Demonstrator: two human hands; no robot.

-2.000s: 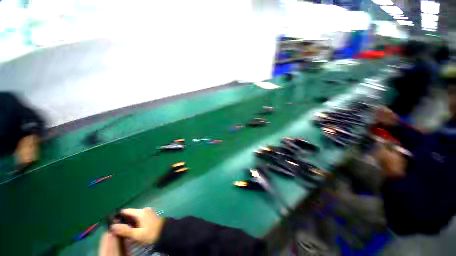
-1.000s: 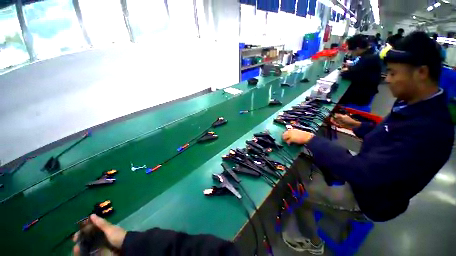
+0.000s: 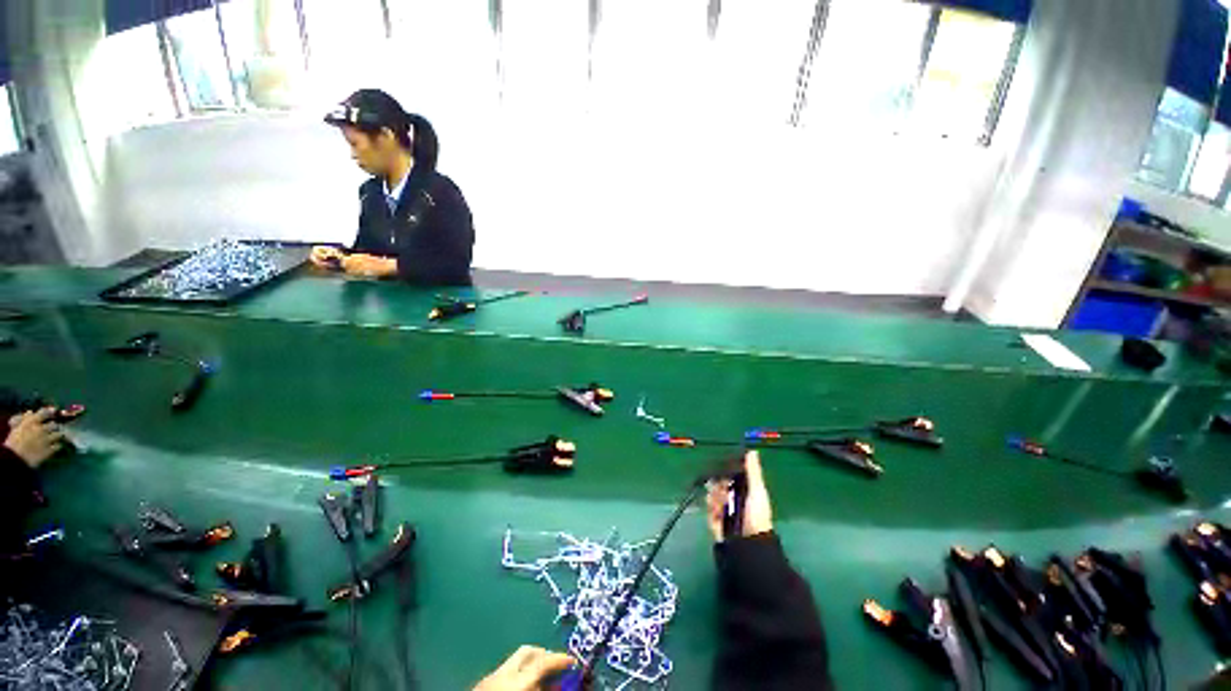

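Observation:
A black clamp [image 3: 733,497] is in my right hand [image 3: 743,502], upright over the green bench; my fingers partly cover it. Its dark lead [image 3: 645,563] slants down left across the spring pile to a blue end [image 3: 574,678]. My left hand [image 3: 524,668] is at the bottom edge, cut off, with its fingers beside that blue end; whether it grips the end is unclear. The silver spring pile [image 3: 608,601] lies on the bench between and below my hands.
Clamp piles lie right [image 3: 1046,614] and left [image 3: 257,567]. Single clamps lie along the green belt [image 3: 540,456]. A dark tray of springs [image 3: 196,645] is bottom left. Opposite, a person sits by another spring tray [image 3: 216,270]. Another person's hand [image 3: 34,439] shows at the left edge.
The view has swung left from the neighbouring worker to the bench in front. My right hand, low at the left before, now holds a clamp near the centre. The spring pile has come into view.

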